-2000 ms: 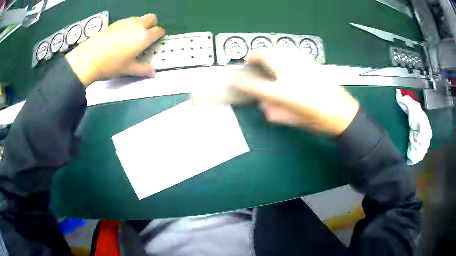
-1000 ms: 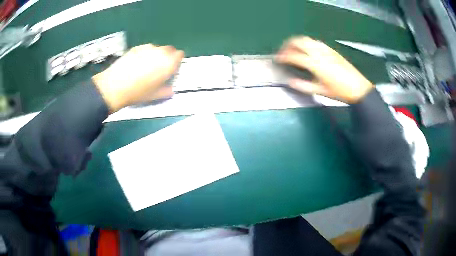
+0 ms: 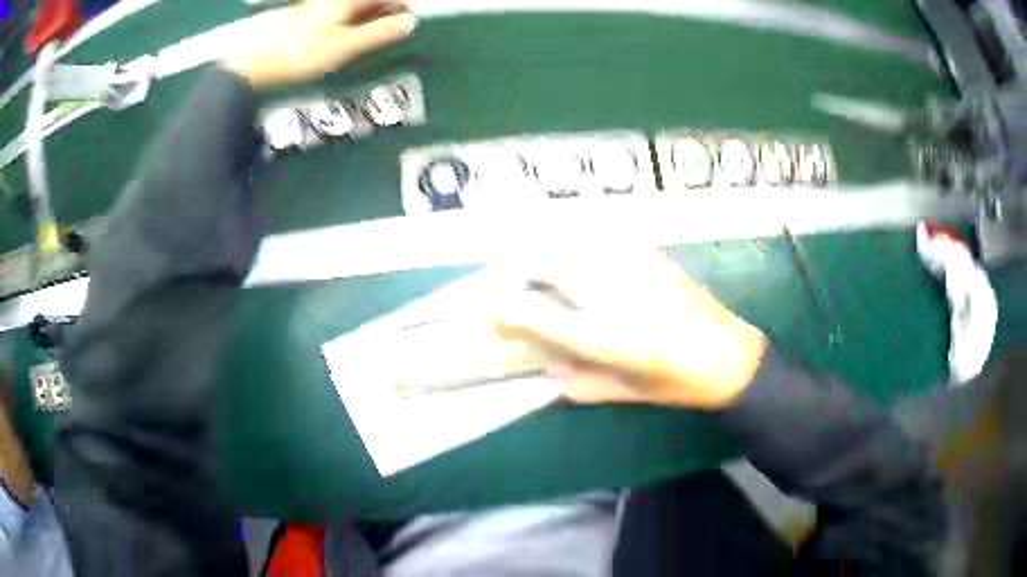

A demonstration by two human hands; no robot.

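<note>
My right hand (image 3: pixel 664 338) is blurred, with its fingers on the right end of a flat pale plate (image 3: pixel 467 363) over the white paper sheet (image 3: pixel 389 440). My left hand (image 3: pixel 327 43) is at the far upper left, partly cut off by the top edge. Its thumb and fingers are apart, and nothing shows in it. Two four-ring plates, one left (image 3: pixel 529 169) and one right (image 3: pixel 743 163), lie end to end beyond the near metal strip. Another ring plate (image 3: pixel 338 117) lies farther left, partly behind my left sleeve.
The pale near strip (image 3: pixel 788 211) crosses the green bench. A far rail (image 3: pixel 563 9) runs along the top. A white cloth with a red edge (image 3: pixel 971 304) lies right, by a metal mechanism (image 3: pixel 980 147). Another person's arm (image 3: pixel 14 451) and a small ringed part (image 3: pixel 51 387) show at left.
My left hand has moved from the plate row to the far upper left. My right hand has come down to the paper with the flat plate. Rings now show on the two plates in the row.
</note>
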